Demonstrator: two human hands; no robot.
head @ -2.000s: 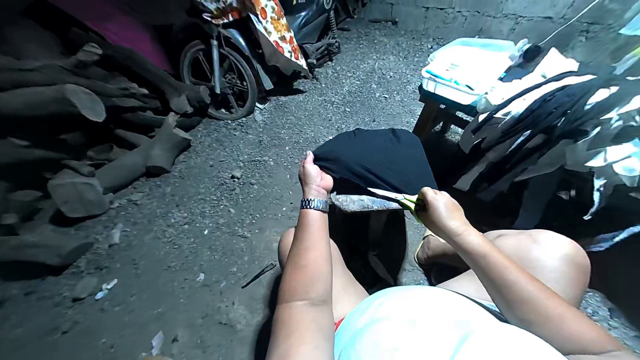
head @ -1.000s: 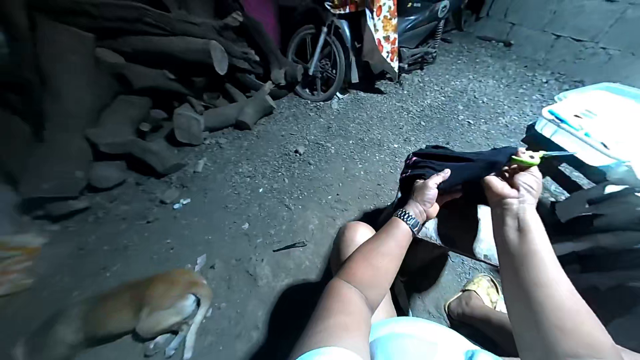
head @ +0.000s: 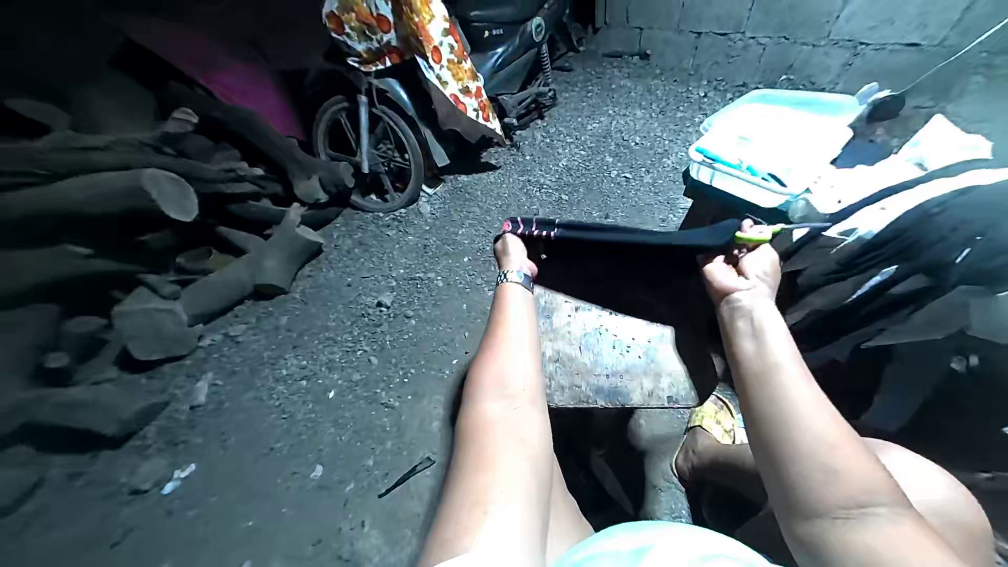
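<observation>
A black cloth hangs stretched between my two hands above a worn wooden bench. My left hand, with a metal-band wristwatch at the wrist, grips the cloth's left end, where pink marks or stitches show along the edge. At the other end my right hand pinches the cloth and also holds scissors with yellow-green handles, their blades pointing right. The finger loops are partly hidden by the fingers.
An open white plastic container stands on a dark support at the right, beside a heap of black and white fabric strips. Cut logs lie at the left. A motorcycle draped with flowered cloth is behind, on gravel ground.
The cloth, bunched between my hands one second ago, is now pulled out wide, with my hands farther apart. The view has swung back right, and the dog seen lower left is out of view.
</observation>
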